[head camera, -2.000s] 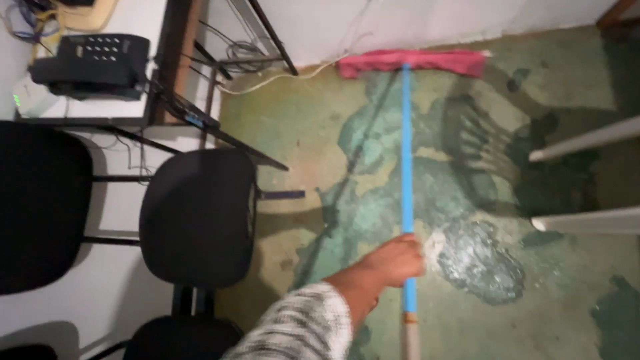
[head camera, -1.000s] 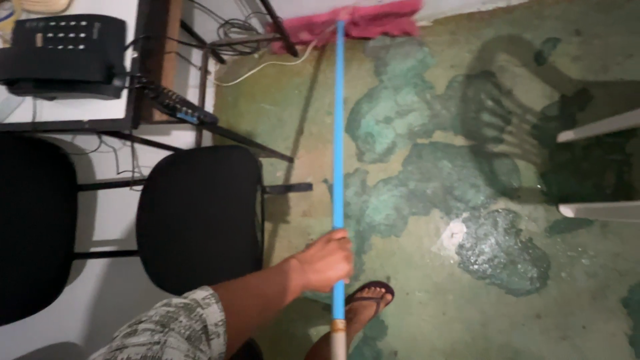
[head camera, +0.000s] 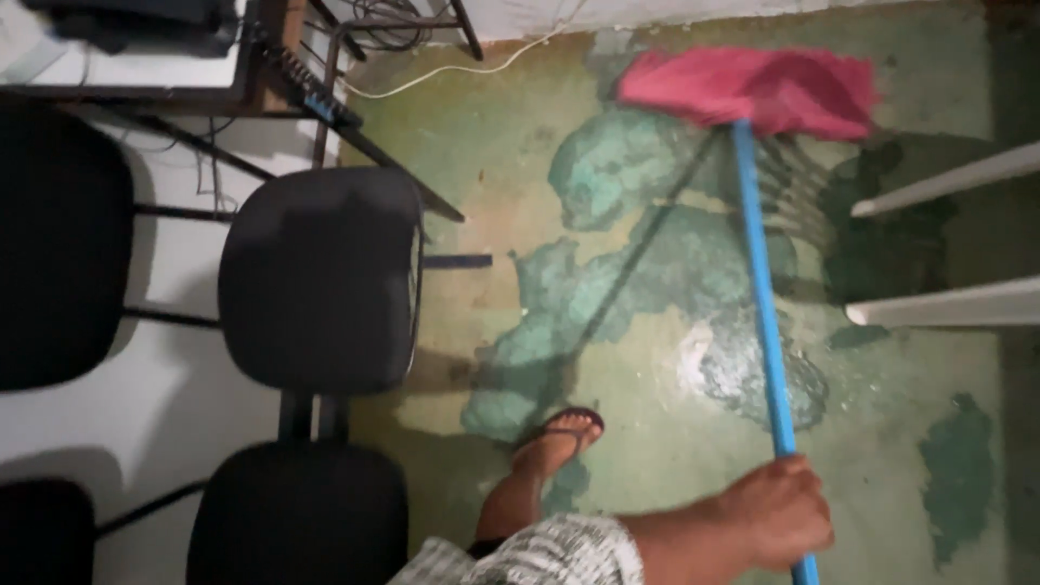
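Observation:
My left hand (head camera: 784, 512) is closed around the blue pole (head camera: 764, 309) of a floor mop or squeegee, at the lower right. The pole runs up from my fist to a pink cloth (head camera: 747, 85) draped over its wide head, near the wall at the top. The cloth is slightly blurred and hides the head beneath it. Below my hand the pole leaves the frame. My right hand is not in view.
Black chairs (head camera: 321, 280) stand at the left, beside a table (head camera: 171, 97) bearing a black device. A white cable (head camera: 443, 71) trails along the wall. Pale furniture legs (head camera: 946, 301) reach in from the right. A foot in a flip-flop (head camera: 565, 439) rests on the patchy green floor (head camera: 650, 422).
The pink cloth and pole have moved to the right across the floor, away from the table's legs. My left hand has moved right too, still gripping the pole.

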